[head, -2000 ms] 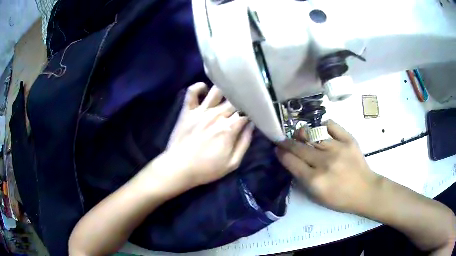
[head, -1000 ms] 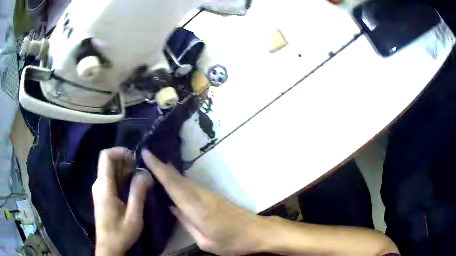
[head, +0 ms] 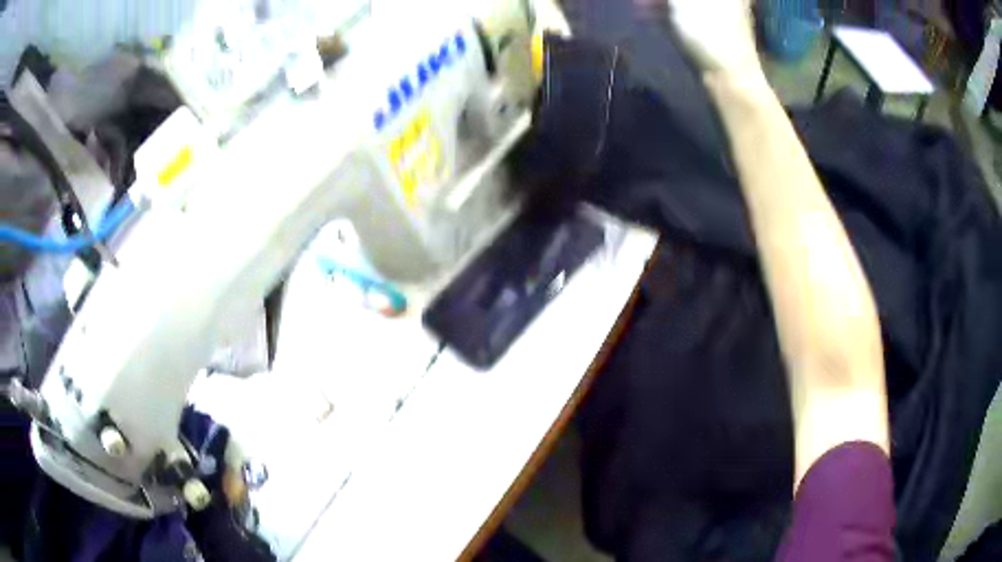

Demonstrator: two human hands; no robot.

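My right hand [head: 709, 27] is at the top edge over dark cloth [head: 659, 132], blurred and partly cut off; its fingers cannot be made out. My bare forearm and maroon sleeve run down the right side. My left hand is not in view. Navy cloth [head: 93, 532] lies under the head end of the white sewing machine [head: 209, 253] at the lower left, near the needle area. More dark cloth [head: 692, 406] hangs in a large heap at the right of the table.
A black phone [head: 511, 285] lies near the table's right edge. Blue and orange snips [head: 368, 288] lie behind it. The white table [head: 440, 450] has a brown front edge. Piled cloth [head: 121, 110] is behind the machine. A small white-topped table [head: 879, 57] and blue container [head: 791, 31] stand farther back.
The view has swung to the right. My right hand has left the navy cloth by the needle and reached far right over the dark heap. My left hand has gone out of view.
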